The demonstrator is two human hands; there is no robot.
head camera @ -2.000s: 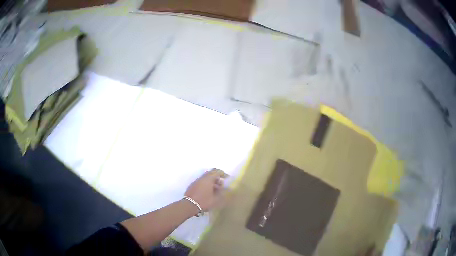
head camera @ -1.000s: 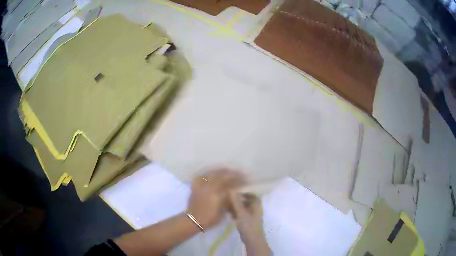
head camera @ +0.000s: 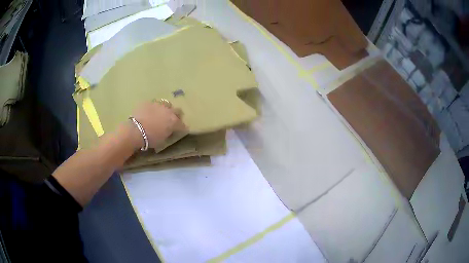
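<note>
A pile of olive-tan panels (head camera: 180,67) with yellow edges lies at the left and centre of the table. My left hand (head camera: 157,120), with a bracelet at the wrist, is shut on the near edge of the top panel; its fingertips are blurred and partly hidden. A small dark mark (head camera: 178,93) shows on that panel just beyond my fingers. A grey-white sheet (head camera: 128,42) lies along the pile's far left edge. My right hand is not in view.
A white sheet (head camera: 190,200) with a yellow line lies in front of the pile. Reddish-brown pieces (head camera: 385,123) lie at the right and far side. Dark floor (head camera: 103,221) shows left of the table edge. More olive pieces (head camera: 10,87) are at the far left.
The view has turned left. My hands were together over the white sheet at a pale piece; now my left hand is on the olive pile and my right hand has left the view.
</note>
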